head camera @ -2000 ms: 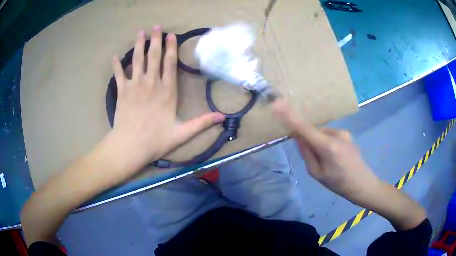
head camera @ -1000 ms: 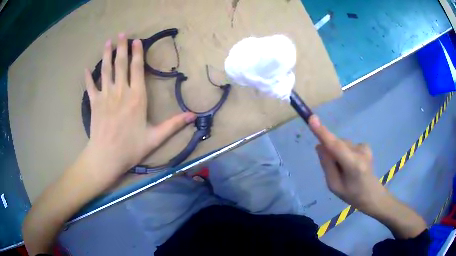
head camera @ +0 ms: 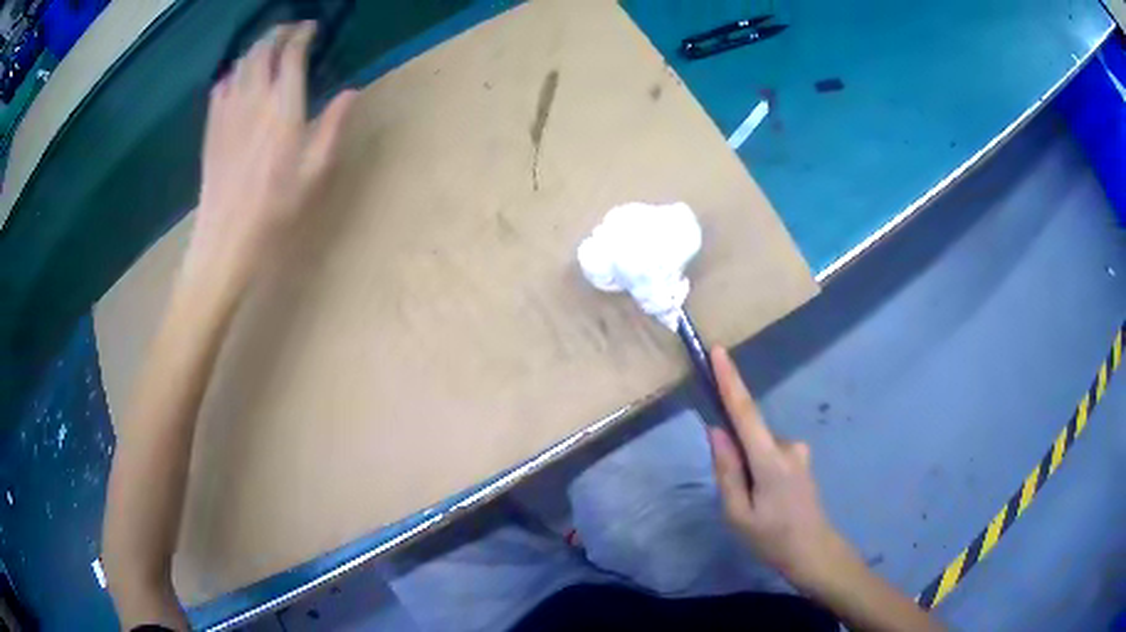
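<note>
My right hand (head camera: 766, 488) grips the dark handle (head camera: 704, 370) of a wand near the bench's front edge. Its puffy white cloth head (head camera: 645, 253) is over the right part of the tan cardboard mat (head camera: 408, 333). My left hand (head camera: 266, 136) is stretched out to the upper left, past the mat's far edge, over the dark green belt. A blurred black hooped assembly (head camera: 331, 43) lies at its fingertips on the belt. Whether the fingers grip it or only touch it cannot be told.
Black snips (head camera: 731, 37) lie on the blue-green bench (head camera: 914, 124), with a white strip (head camera: 750, 125) and a small dark scrap (head camera: 829, 85) nearby. A blue object (head camera: 1099, 136) is at the right rim. Yellow-black tape (head camera: 1031, 488) crosses the floor at lower right.
My left hand has left the middle of the mat and moved up-left to the belt. The black headband assembly is off the mat. The wand head has moved down, nearer the front edge.
</note>
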